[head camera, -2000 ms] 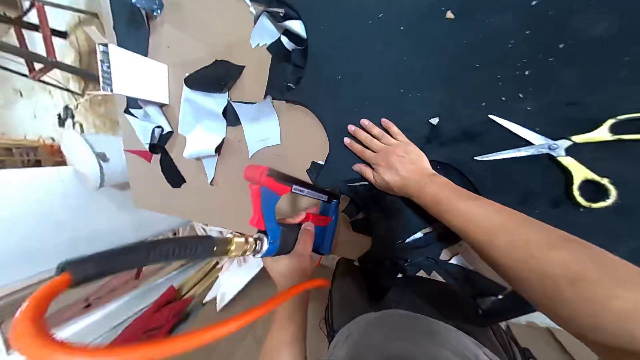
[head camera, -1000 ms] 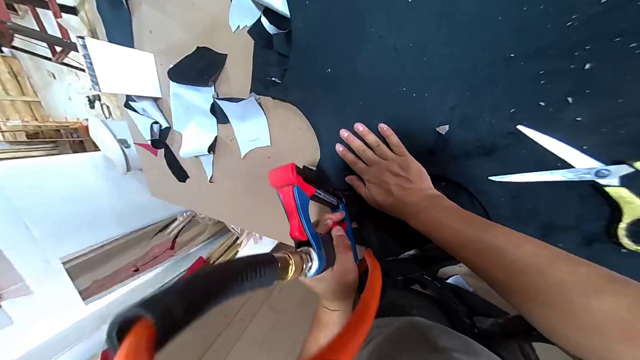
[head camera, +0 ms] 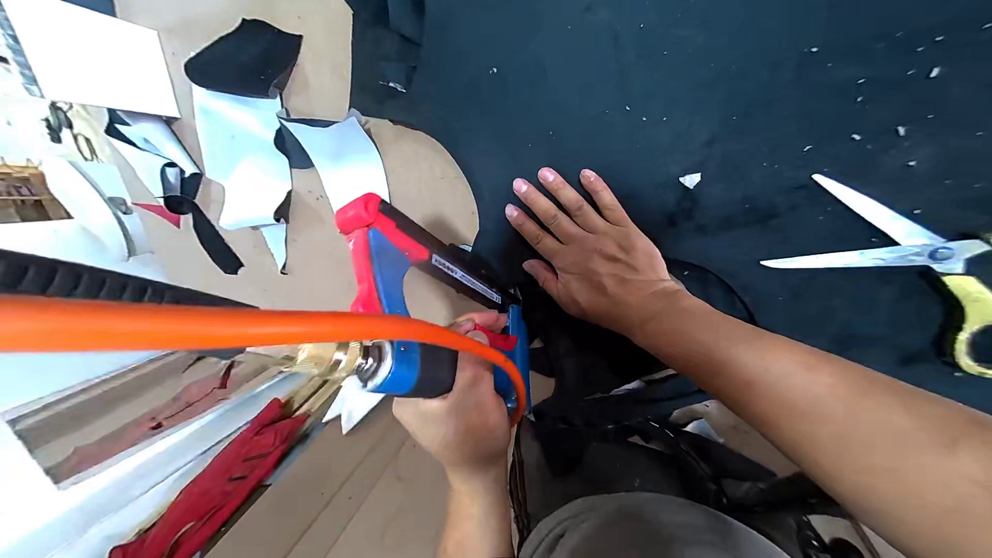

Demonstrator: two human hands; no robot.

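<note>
My left hand (head camera: 469, 403), low in the middle of the head view, is closed around the grip of a red and blue pneumatic staple gun (head camera: 387, 263). A brass fitting joins it to an air hose, and an orange hose (head camera: 232, 322) passes in front. The staple gun's nose is beside the edge of a dark fabric or foam sheet (head camera: 496, 116). Flat on that sheet, palm down with fingers spread, rests my right hand (head camera: 601, 256); nothing is held in it. Yellow-handled scissors (head camera: 938, 252) lie with their blades apart on the sheet at the right.
Brown board (head camera: 418, 163) carries white and black fabric scraps (head camera: 240, 147) at upper left. A white box or panel (head camera: 97, 58) is at the top left corner. Red cloth (head camera: 225, 480) lies at lower left. Dark fabric and straps (head camera: 659, 434) bunch near my lap. Small pale bits dot the sheet.
The staple gun has turned in my left hand, and the orange hose now crosses in front of it. My right hand stays flat on the dark sheet. The view has moved closer.
</note>
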